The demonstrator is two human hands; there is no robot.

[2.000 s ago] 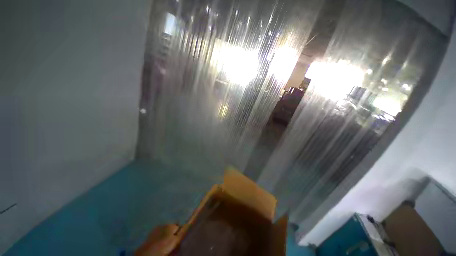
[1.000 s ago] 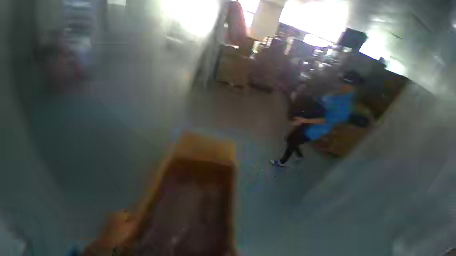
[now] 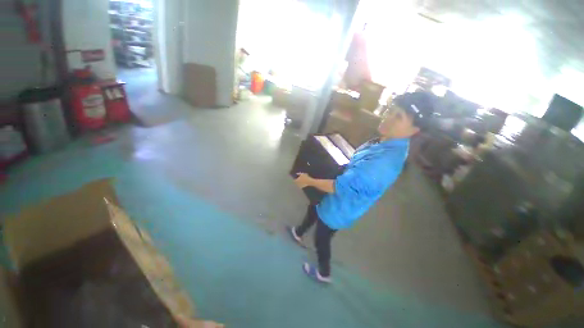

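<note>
An open brown cardboard box (image 3: 61,224) is held low in front of me, at the lower left, cut off by the picture's edge. Its flaps stand up and its inside is dark and blurred; I cannot tell what lies in it. A small part of my right hand (image 3: 201,323) shows at the bottom edge, on the rim of the box's right side. My left hand is not in view.
A person in a blue smock (image 3: 368,182) carries a dark box (image 3: 320,157) just ahead. Red extinguishers (image 3: 89,106) and a grey bin (image 3: 46,122) stand at the left. Stacked cartons (image 3: 544,282) line the right. A pillar (image 3: 328,77) stands behind.
The view has passed the clear strip curtain. The person in blue is nearer and larger. The box has shifted to the lower left; my left hand has left the picture and part of my right hand shows.
</note>
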